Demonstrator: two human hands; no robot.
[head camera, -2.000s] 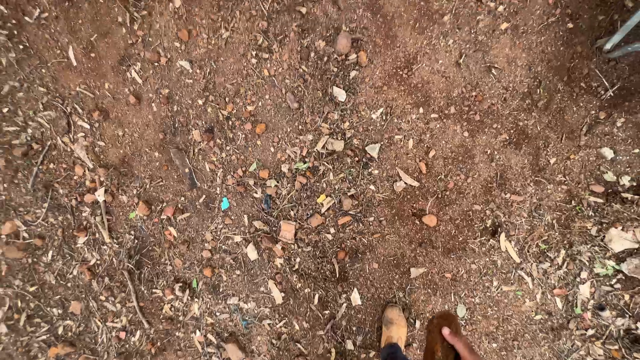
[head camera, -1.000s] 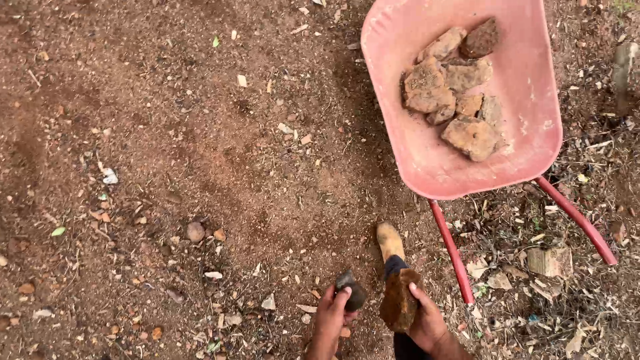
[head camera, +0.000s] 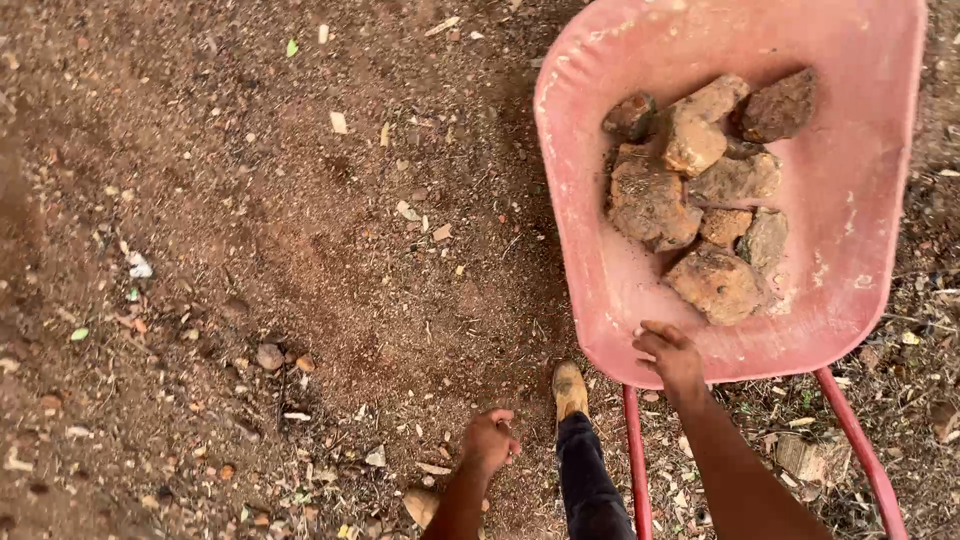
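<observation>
My right hand (head camera: 671, 354) is over the near left rim of a red metal wheelbarrow (head camera: 832, 300), fingers spread and holding nothing. To its left and lower, my left hand (head camera: 489, 441) hangs over the dirt, fingers loosely bent, with no stone visible in it. Several rough brown stones lie piled in the wheelbarrow's tray. Among them are a small dark stone (head camera: 630, 116) at the left, a tan stone (head camera: 694, 142) beside it, a dark brown stone (head camera: 780, 105) at the right and a broad tan stone (head camera: 718, 283) nearest my right hand.
The wheelbarrow's red handles (head camera: 636, 457) extend toward the bottom edge, right of my tan boot (head camera: 570, 390). Brown dirt (head camera: 337, 255) with wood chips, pebbles and leaves spreads out on the left. A pale block (head camera: 811, 457) lies on the ground between the handles.
Both hands have let go of the stones they held one second ago. My right hand has moved up to the wheelbarrow's rim. A small dark stone now shows at the pile's left.
</observation>
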